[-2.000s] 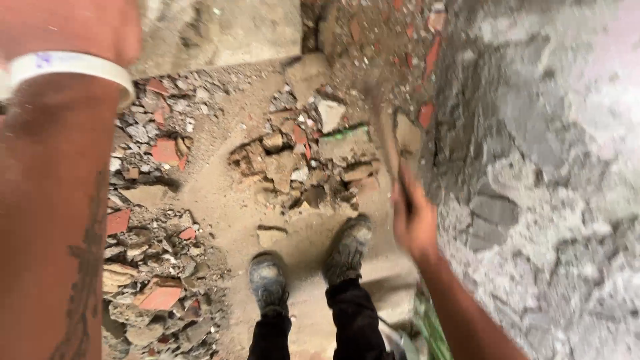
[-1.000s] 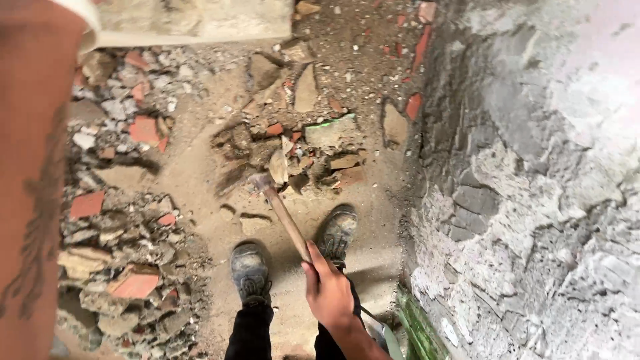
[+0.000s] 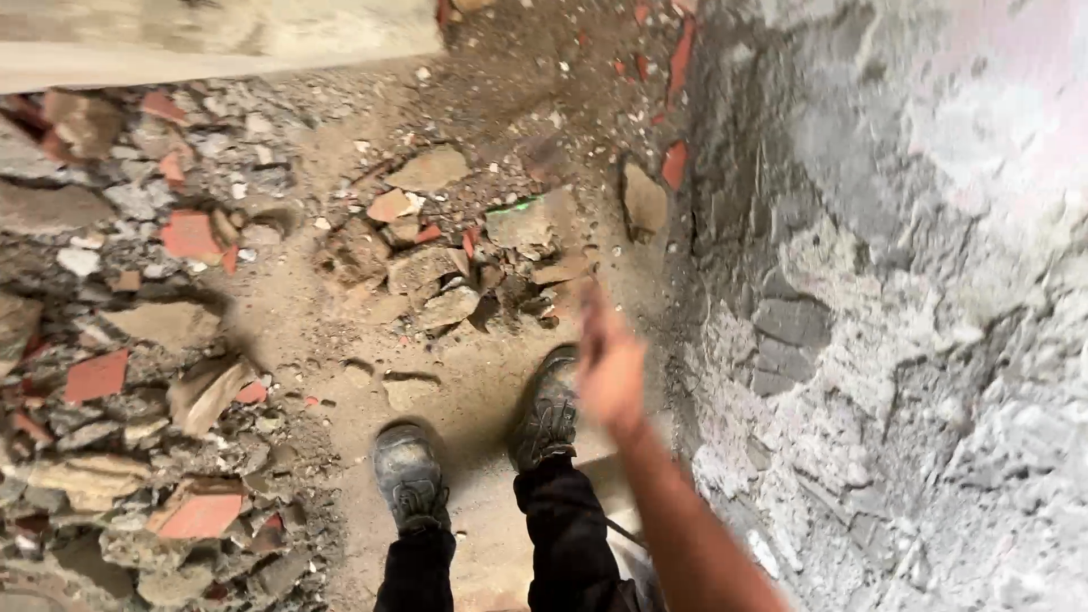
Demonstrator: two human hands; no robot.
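Observation:
My right hand [image 3: 612, 365] is blurred, its fingers closed around the wooden handle of a hammer. The hammer is heavily smeared by motion; a faint reddish-dark blur above the hand looks like its head [image 3: 544, 157]. Below and left of that blur lies a low heap of broken stone and mortar [image 3: 446, 285], with a slab fragment with a green edge [image 3: 520, 223] at its upper right. My right boot [image 3: 548, 408] is beside the hand, and my left boot [image 3: 410, 472] stands below the heap. My left hand is out of view.
A rubble pile with red tile pieces [image 3: 95, 376] covers the left side. A pale slab [image 3: 221, 38] crosses the upper left. The rough grey wall [image 3: 850, 340] rises on the right, with a flat stone [image 3: 644, 202] near its foot.
The hammer head lay at the heap one second ago; my right hand has since moved up and right with the hammer. A stone now lies on the left pile's edge. My left arm has left view.

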